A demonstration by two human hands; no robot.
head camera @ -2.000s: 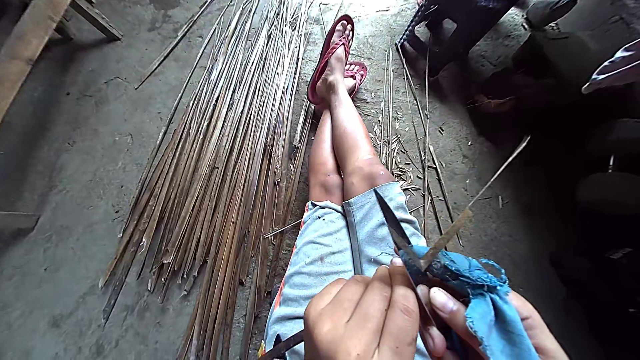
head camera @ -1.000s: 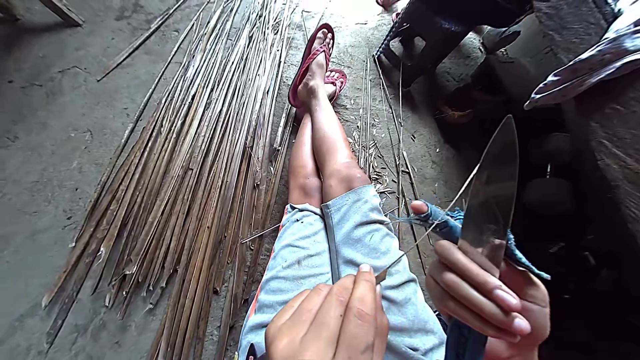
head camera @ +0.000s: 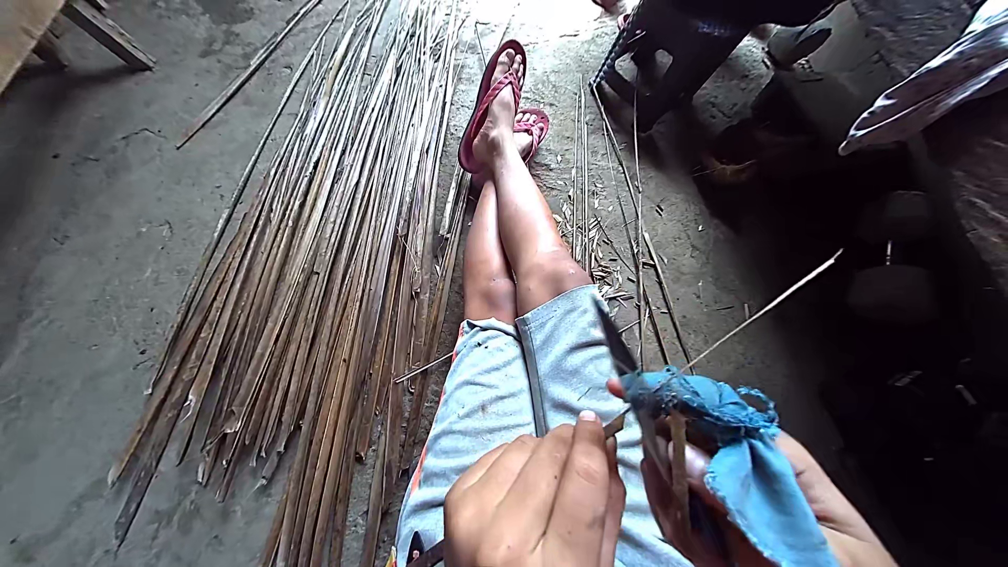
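Note:
My left hand [head camera: 539, 500] is closed on a thin brown plant strip [head camera: 614, 426], whose end shows past the fingers over my lap. At the right, my right hand [head camera: 709, 488] grips a knife; its dark blade [head camera: 616, 340] points up and away, beside the left hand. A frayed blue cloth [head camera: 728, 417] is wrapped about the right hand's finger and hangs over its back. A pale, thin sliver [head camera: 764, 311] sticks out up and right from behind the cloth. The knife's handle is mostly hidden by the fingers.
A long bundle of dry brown stalks [head camera: 315, 299] lies on the concrete floor left of my legs. More thin stalks [head camera: 638, 236] and shavings lie to the right. A dark plastic chair [head camera: 669, 63] stands at the upper right, a wooden leg [head camera: 114, 35] at the upper left.
The knife was raised with its broad face showing a second ago; now it is lower and tilted, close to my left hand. The right hand has turned, bringing the blue cloth to the front.

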